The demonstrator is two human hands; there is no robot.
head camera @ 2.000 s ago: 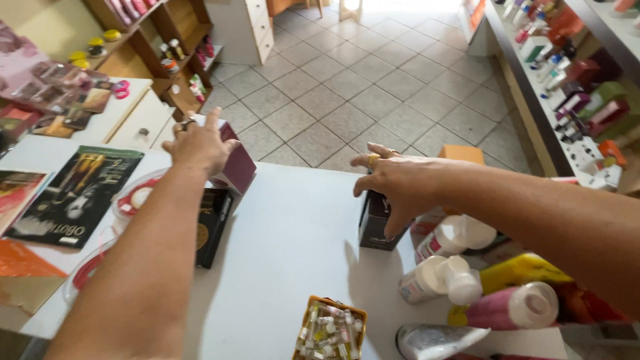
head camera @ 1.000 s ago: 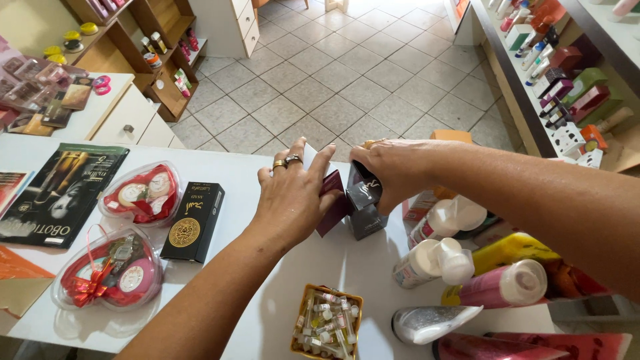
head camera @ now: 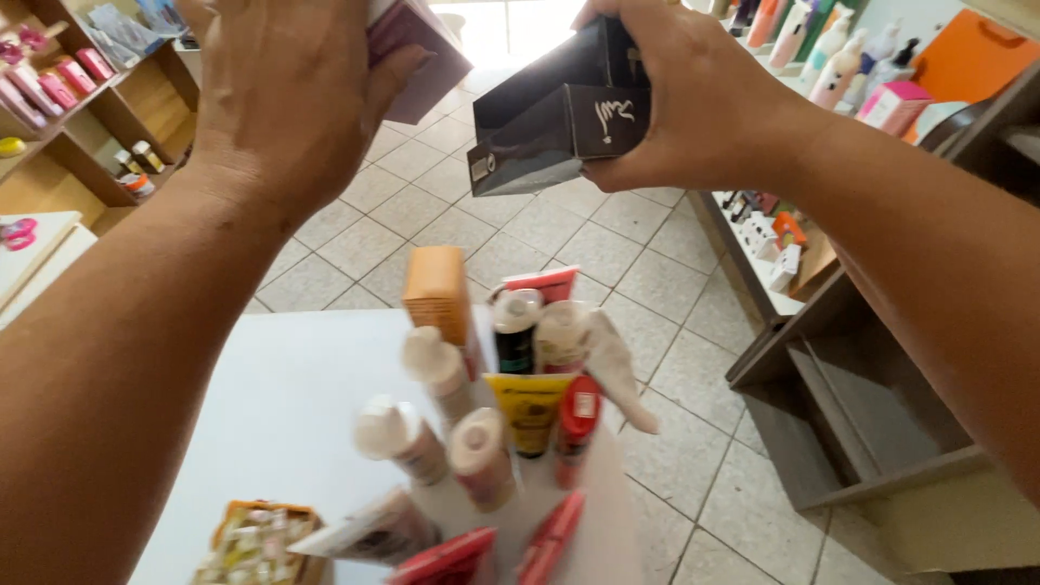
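Observation:
My left hand (head camera: pixel 284 97) grips a maroon cardboard box (head camera: pixel 418 65) at the upper left, its thumb against the box's side. At the upper right my right hand (head camera: pixel 691 97) holds dark cardboard boxes (head camera: pixel 609 122), seemingly two pressed together, with pale script on one end. Both hands are raised beyond the far edge of the white table (head camera: pixel 276 406), over the tiled floor. A gap separates the maroon box from the dark ones. Parts of the boxes are hidden behind my palms and fingers.
On the table stand an orange box (head camera: pixel 436 292), several bottles (head camera: pixel 479 455), a yellow tube (head camera: pixel 532 410), red tubes and a basket of small vials (head camera: pixel 260 544). Shelves with products (head camera: pixel 837 69) line the right; a wooden shelf (head camera: pixel 154 114) stands left.
Both hands have risen from the table with the boxes, which stood low over the white top a second ago. The view has swung to the right.

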